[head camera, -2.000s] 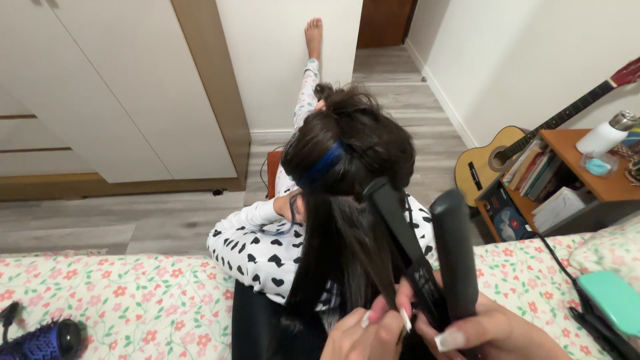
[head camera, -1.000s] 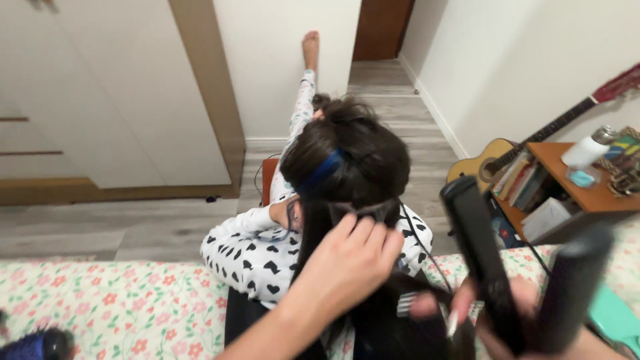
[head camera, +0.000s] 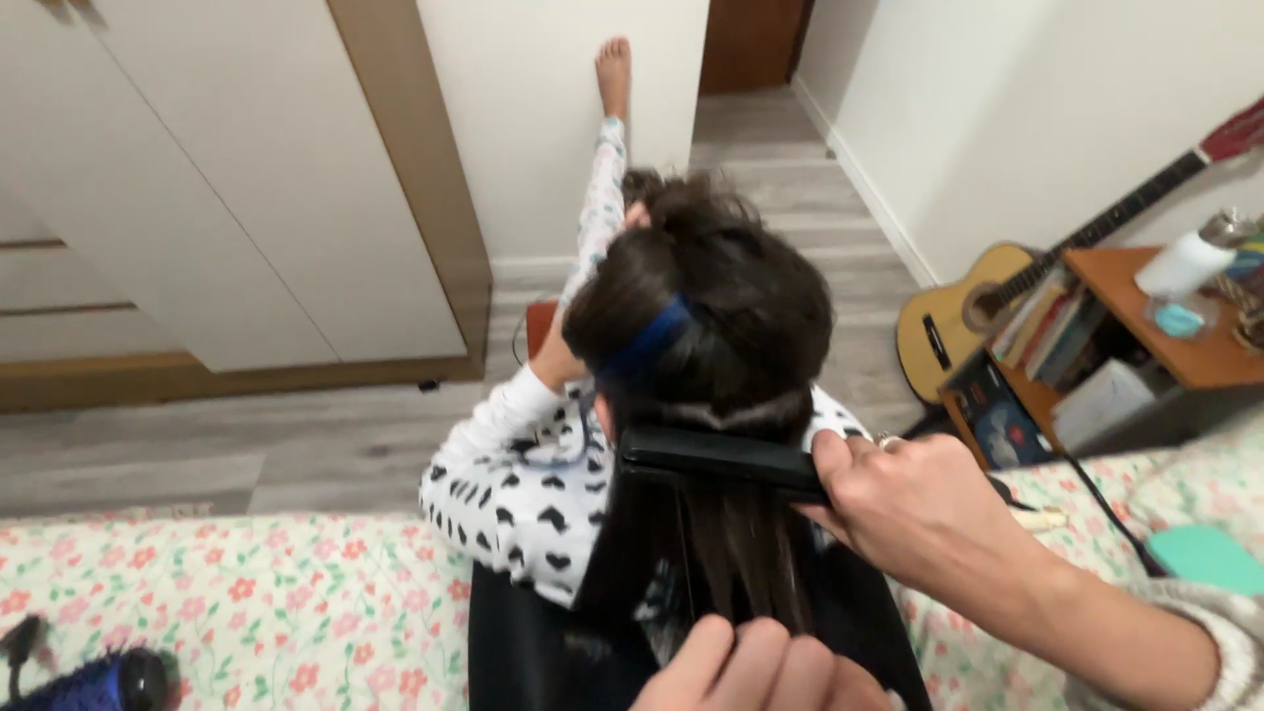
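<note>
A seated person's dark hair (head camera: 731, 286) is pinned up on top, with a blue streak at the left and a loose section hanging behind. My right hand (head camera: 894, 494) grips a black hair straightener (head camera: 726, 462), its plates closed across the loose section near the nape. Below it, at the bottom edge, my left hand (head camera: 765, 671) is curled at the lower lengths of the hair; its fingertips are partly hidden. The person wears a white top with black hearts (head camera: 528, 504).
A floral-covered bed (head camera: 296, 602) spans the foreground, with a blue round brush (head camera: 94, 681) at left and a turquoise object (head camera: 1205, 558) at right. A guitar (head camera: 953, 321) leans beside a wooden shelf (head camera: 1126, 296). A wardrobe (head camera: 267, 188) stands at left.
The straightener has moved left from beside the head and closed on the hair near the nape. My left hand has moved down from the nape to the lower hair.
</note>
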